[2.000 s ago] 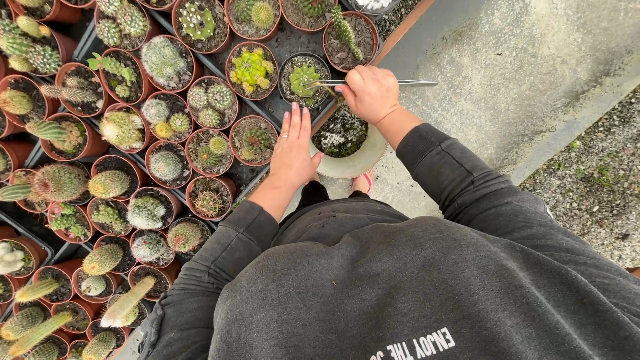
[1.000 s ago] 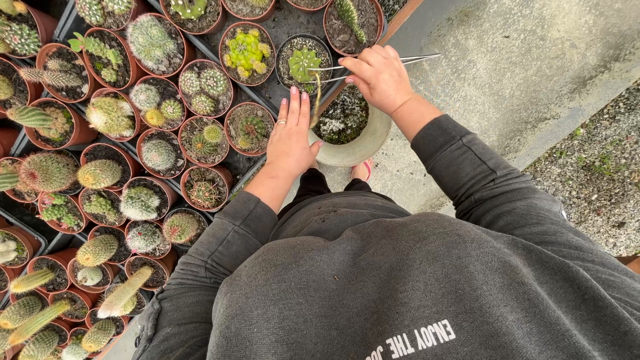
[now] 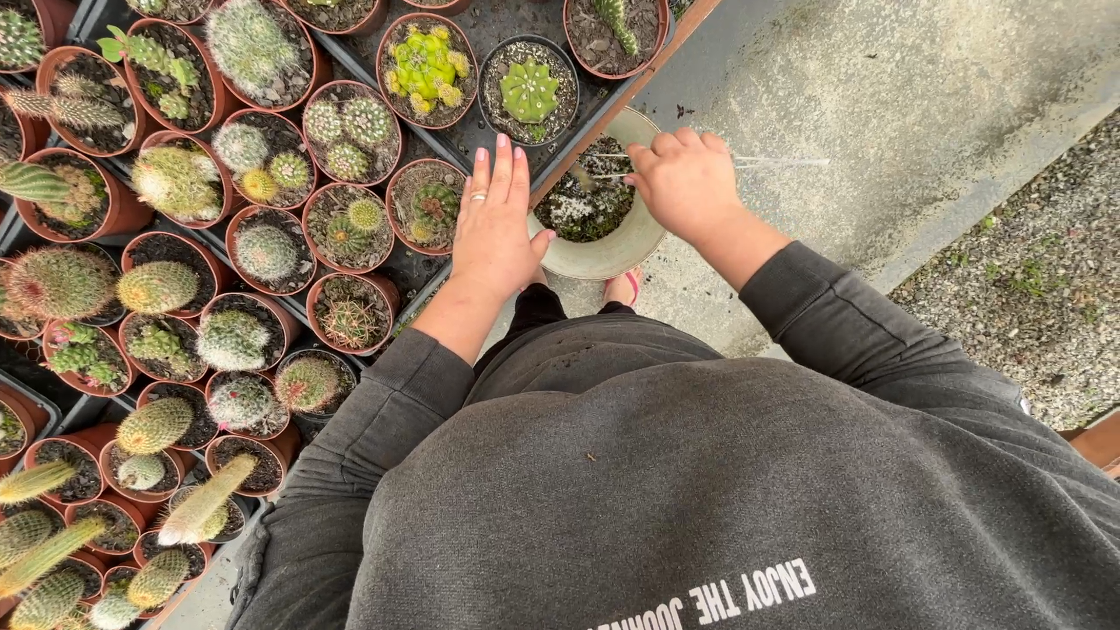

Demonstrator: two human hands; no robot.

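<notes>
My right hand (image 3: 687, 181) grips long metal tweezers (image 3: 783, 162), whose tips reach over a pale bucket (image 3: 604, 258) holding dark soil and debris. A small brownish piece shows near the tips; whether they pinch it I cannot tell. Flat on the black tray's edge, with fingers apart, rests my left hand (image 3: 497, 229), holding nothing. Just beyond its fingertips stands a ribbed green cactus (image 3: 528, 92) in a black pot with gritty soil. To its left is a yellow-green cactus (image 3: 424, 68) in a terracotta-coloured pot.
Many potted cacti (image 3: 267, 249) fill black trays (image 3: 499, 153) on the left. A wooden edge (image 3: 634, 96) borders the tray, above the bucket. A concrete floor (image 3: 892, 96) lies to the right, with gravel (image 3: 1041, 254) beyond. My sandalled foot (image 3: 622, 287) is below the bucket.
My right hand has moved with the tweezers from the green cactus's pot down over the bucket. A thin brownish piece at the pot's edge one second ago is no longer there. My left hand stays at the tray.
</notes>
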